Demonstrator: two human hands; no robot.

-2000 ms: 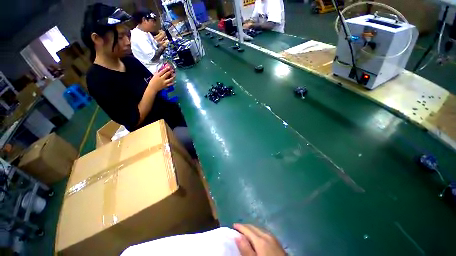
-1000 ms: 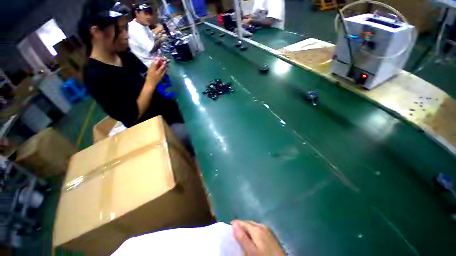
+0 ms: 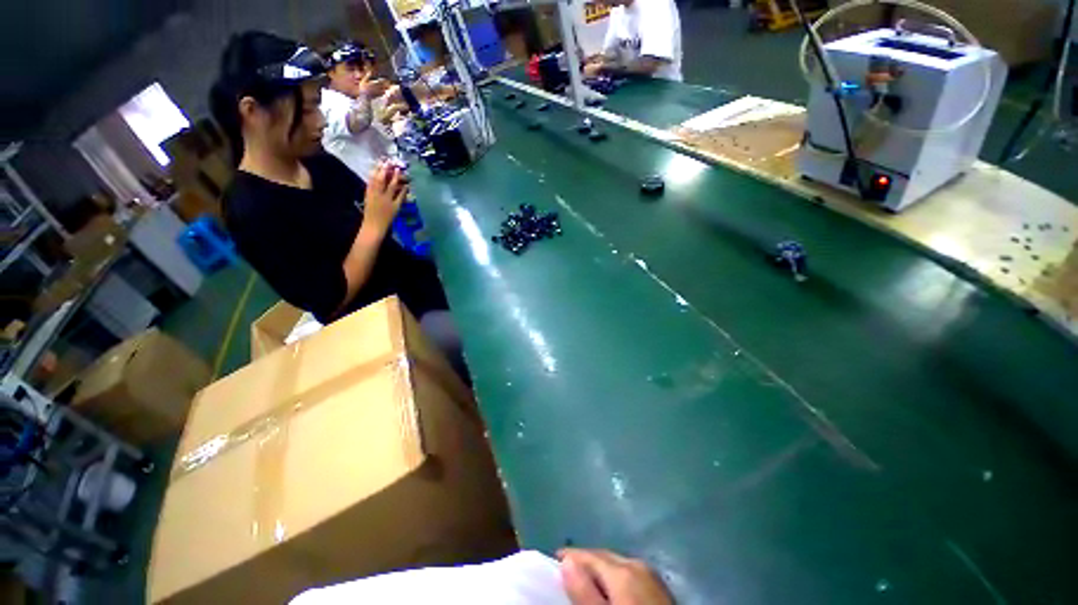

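Observation:
One bare hand, seemingly my right hand (image 3: 617,579), is cut off by the bottom edge. Its fingertips lie against a white sleeve. Its grip is mostly hidden and I see no part in it. My left hand is not in view. The glossy green conveyor belt (image 3: 697,414) runs away ahead of me. A small black unit with a short pale wire (image 3: 791,257) lies on its right half. A round black unit (image 3: 651,187) lies farther up, with several more beyond. A pile of small black parts (image 3: 527,229) sits on the left half of the belt.
A large taped carton (image 3: 319,449) stands left of the belt. A seated person in black (image 3: 302,225) is beyond it; other people sit farther along. A white box with a red switch (image 3: 898,118) stands on the wooden shelf (image 3: 1005,231) across the belt, near tiny scattered pieces.
The black units have moved along the belt toward me and the right. Two units at the right edge have left view. The view has shifted slightly; the hand remains by the sleeve.

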